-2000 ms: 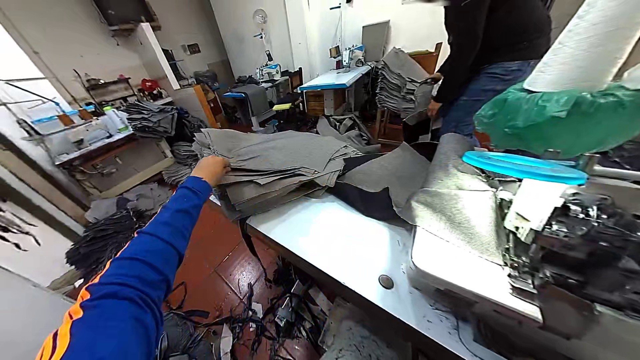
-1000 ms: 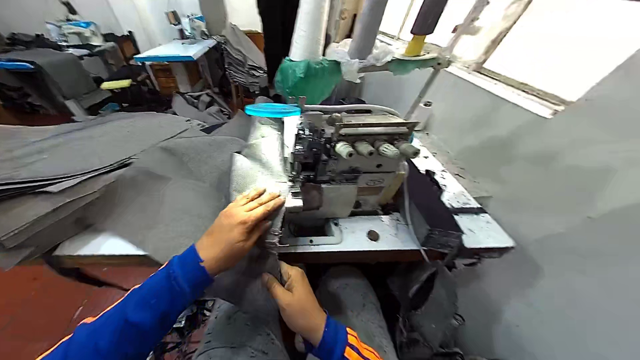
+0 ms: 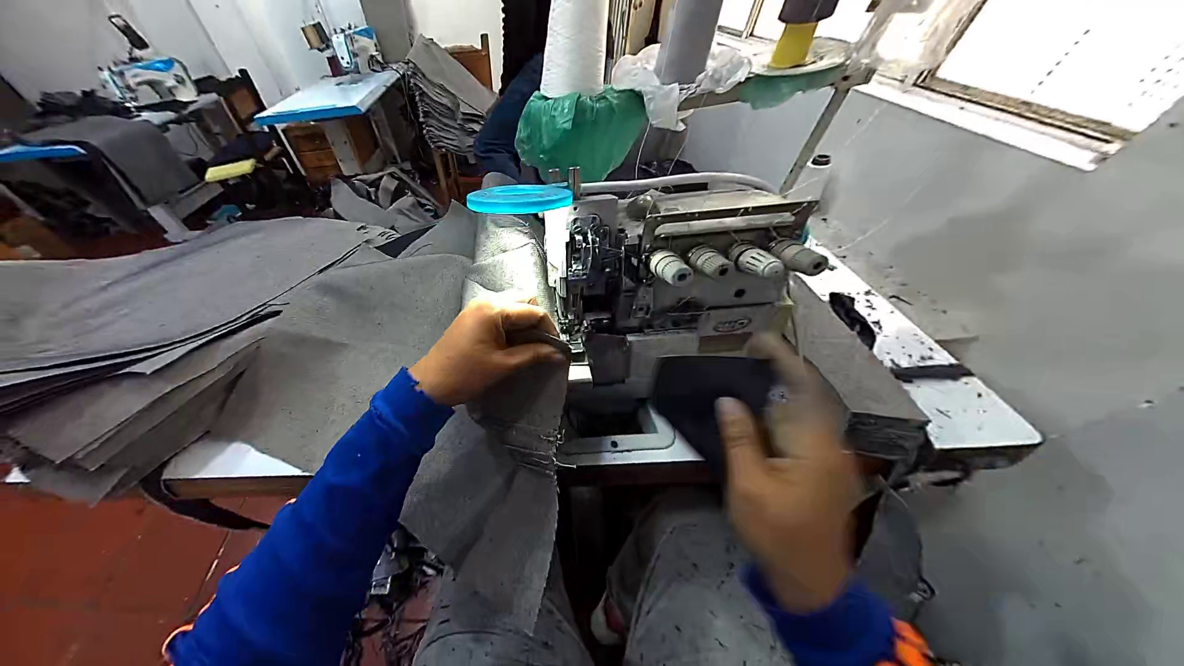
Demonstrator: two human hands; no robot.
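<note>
My left hand [image 3: 492, 351] pinches the edge of a grey fabric piece [image 3: 532, 402] just left of the needle area of an overlock sewing machine [image 3: 703, 268]. The fabric hangs over the table edge onto my lap, with a stitched seam and loose threads along its right side. My right hand [image 3: 786, 472], blurred, has a dark fabric piece [image 3: 708, 402] between thumb and fingers, in front of the machine. More grey fabric trails left from the machine towards a layered stack of grey pieces [image 3: 166, 305].
Another pile of cut grey pieces [image 3: 856, 398] lies right of the machine on the white table [image 3: 980, 407]. Thread cones [image 3: 573, 46] stand behind it, near a blue ring [image 3: 520, 199]. A wall bounds the right side. Other sewing tables and part of a person are behind.
My right hand has moved from the grey fabric to the right and now has a dark piece. My left hand, flat on the fabric a second ago, now pinches its edge. The view turned right from the first frame.
</note>
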